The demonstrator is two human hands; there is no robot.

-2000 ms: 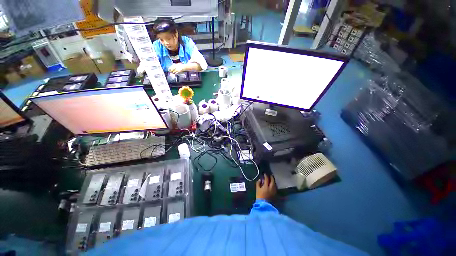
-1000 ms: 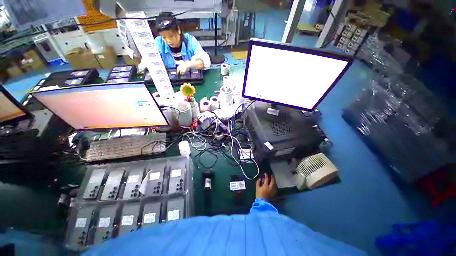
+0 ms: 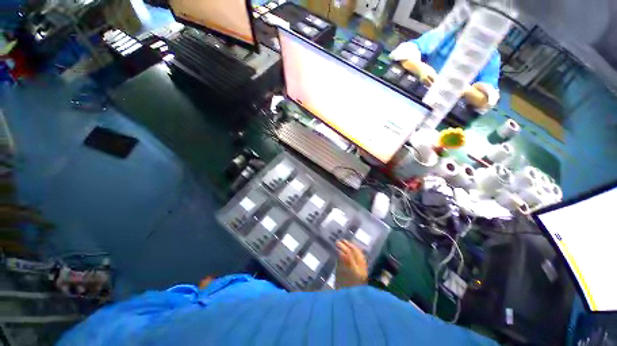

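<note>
A grey translucent tray (image 3: 308,177) lies tilted across the view in front of me. Its two rows of pockets hold flat grey devices (image 3: 313,210) with white labels and black dots. My right hand (image 3: 352,263) is at the tray's right end, fingers over the pockets there. A white piece shows beside its wrist; whether the fingers grip a device is not clear. Only a small patch of my left hand (image 3: 206,282) shows at the blue sleeve, off the tray's lower left side; its fingers are hidden.
Behind the tray stand a light grey keyboard (image 3: 323,153) and the middle monitor (image 3: 348,94). Tangled cables (image 3: 443,233) and white label rolls (image 3: 497,177) lie to the right, before the right monitor (image 3: 592,236). A black keyboard (image 3: 211,67) is at upper left. A co-worker's blue sleeves show opposite.
The view has swung left and tilted. My right hand has left the mouse beside the right computer case and is now at the tray. A bit of my left hand has come into view.
</note>
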